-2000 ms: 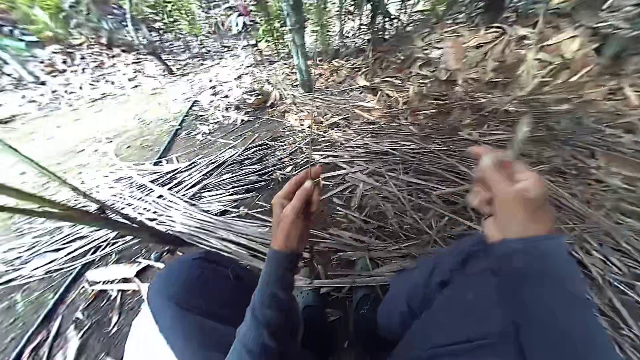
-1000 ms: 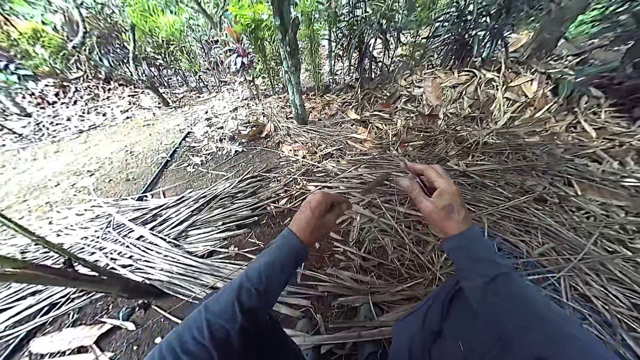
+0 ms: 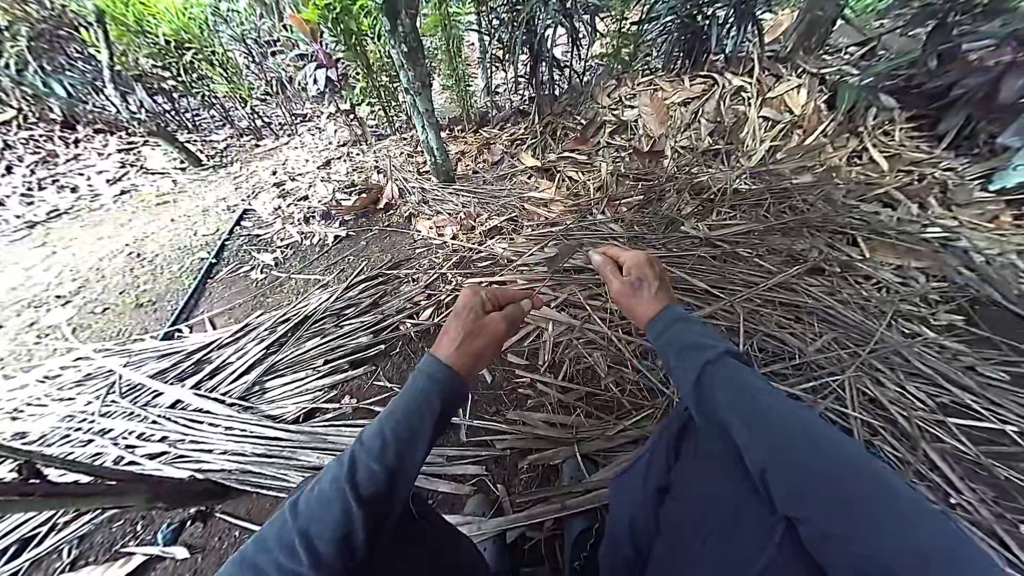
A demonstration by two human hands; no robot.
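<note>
My left hand is closed, thumb against forefinger, on a thin dry leaf strip whose tip points up and right. Higher and to the right, my right hand pinches a short, flat, dark blade-like piece; its exact kind is hard to make out against the litter. The two hands are close together but apart, with the strip and the piece between them. Below and around them lie dry palm leaflets, loosely strewn over dark soil.
A dry palm frond spreads out at the left, near a thick dark stalk. A black hose runs along the sandy ground. Ahead stands a slim tree trunk; brown leaf litter is heaped at the back right.
Two seconds ago the hands were wide apart, the left holding a thin strip upright. They have since come together in front of me. The view has also shifted.
</note>
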